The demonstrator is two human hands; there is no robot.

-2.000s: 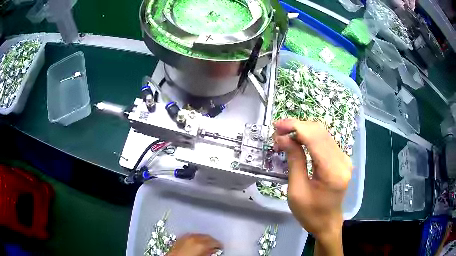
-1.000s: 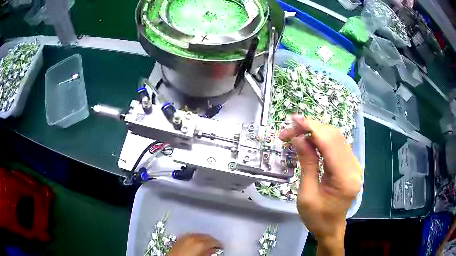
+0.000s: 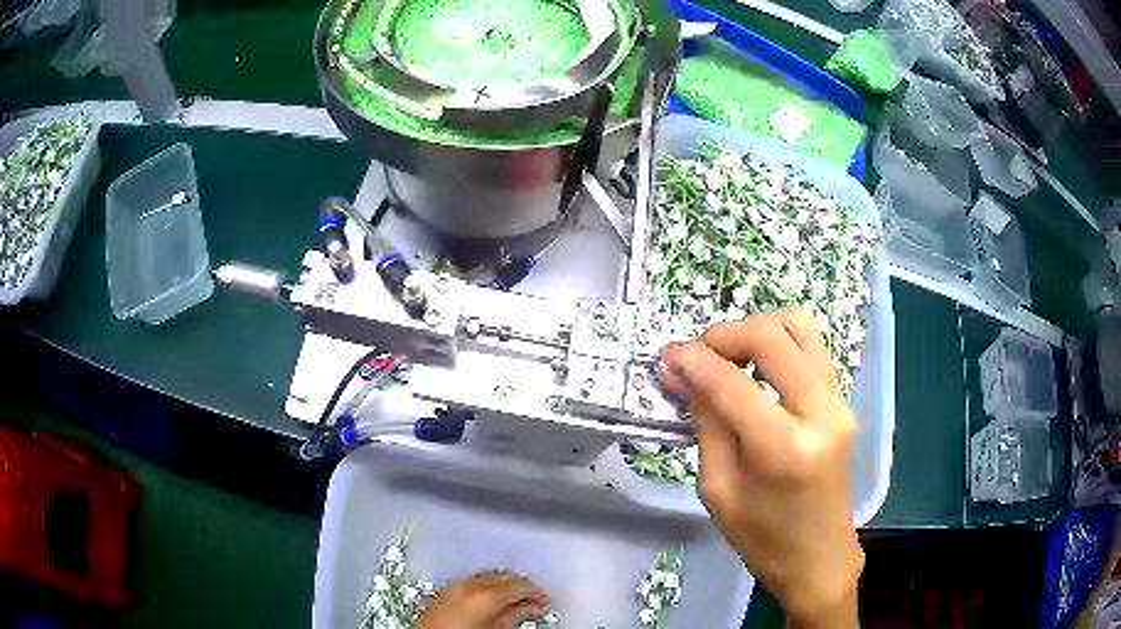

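Note:
My right hand is at the right end of the silver fixture block, thumb and fingertips pinched together at the nest. Any part between the fingertips is too small or hidden to tell. My left hand is cut off by the bottom edge, low over the near translucent tray. Its fingers are curled, with a bit of white part beside the fingertips; its grip is hidden. Small piles of white-headed, green-stemmed parts lie in this tray, left and right of that hand.
A steel bowl feeder with green bits stands above the fixture, its rail running down to it. A tub heaped with parts is at right, a blue tray behind it. A small clear box and red stool are left.
My right hand first drew slightly right from the nest with fingers raised, then came back left to the nest, fingertips pinched. My left hand barely moved. The view shifted slightly.

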